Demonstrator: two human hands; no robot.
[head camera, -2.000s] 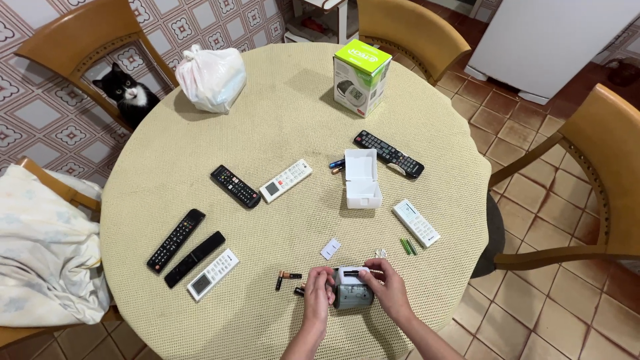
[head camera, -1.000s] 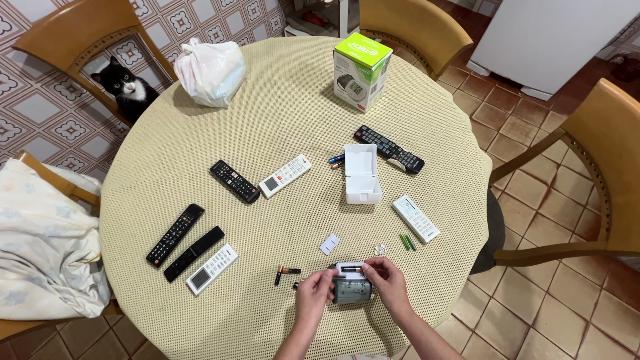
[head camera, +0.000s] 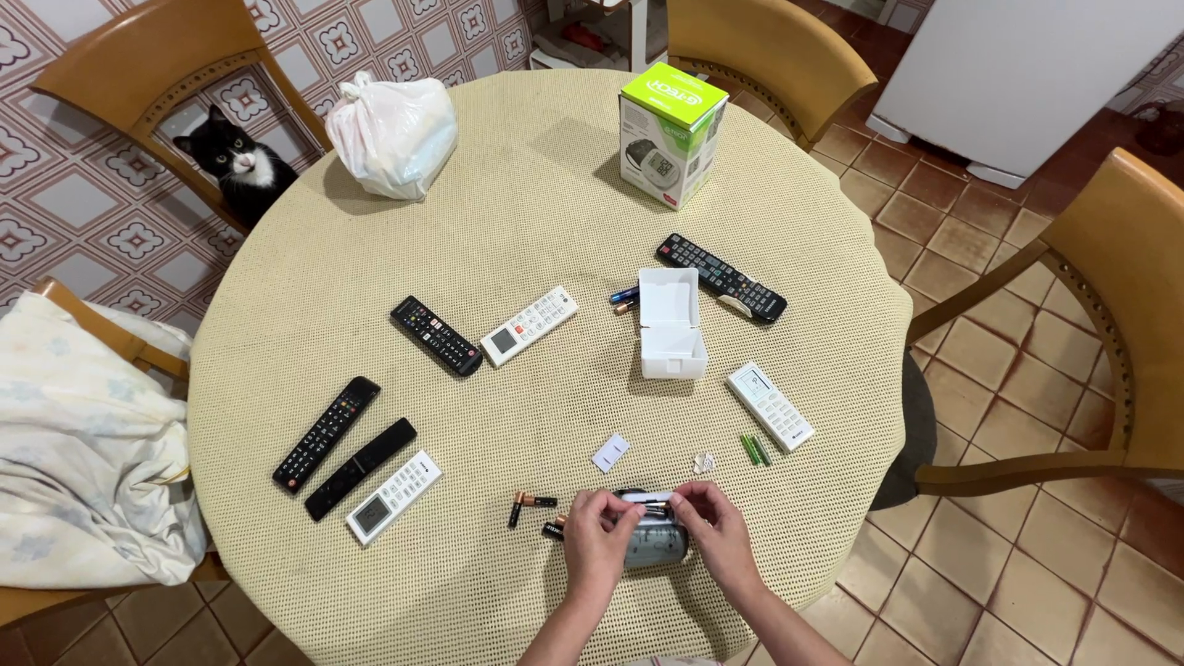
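A wrist blood pressure monitor (head camera: 655, 544) with a grey cuff sits near the table's front edge, its battery compartment uncovered and facing up. My left hand (head camera: 599, 532) pinches at the left end of the compartment, and my right hand (head camera: 714, 525) has thumb and finger at the right end. A battery (head camera: 657, 509) lies between the fingertips. Left of my left hand are black and copper AA or AAA batteries (head camera: 536, 501). The small white battery cover (head camera: 610, 453) lies above the hands, beside crumpled clear plastic (head camera: 704, 462) and green batteries (head camera: 754, 450).
An open white case (head camera: 672, 353) stands mid-table, with batteries (head camera: 624, 298) beside it. Several remote controls lie around, one black (head camera: 721, 277), one white (head camera: 770, 407). Farther back are a monitor box (head camera: 671, 139) and a plastic bag (head camera: 393, 134). A cat (head camera: 239, 166) sits on a chair.
My hands have shifted slightly over the monitor. The dark battery seen across the compartment between my fingers a second ago now sits lower, against it.
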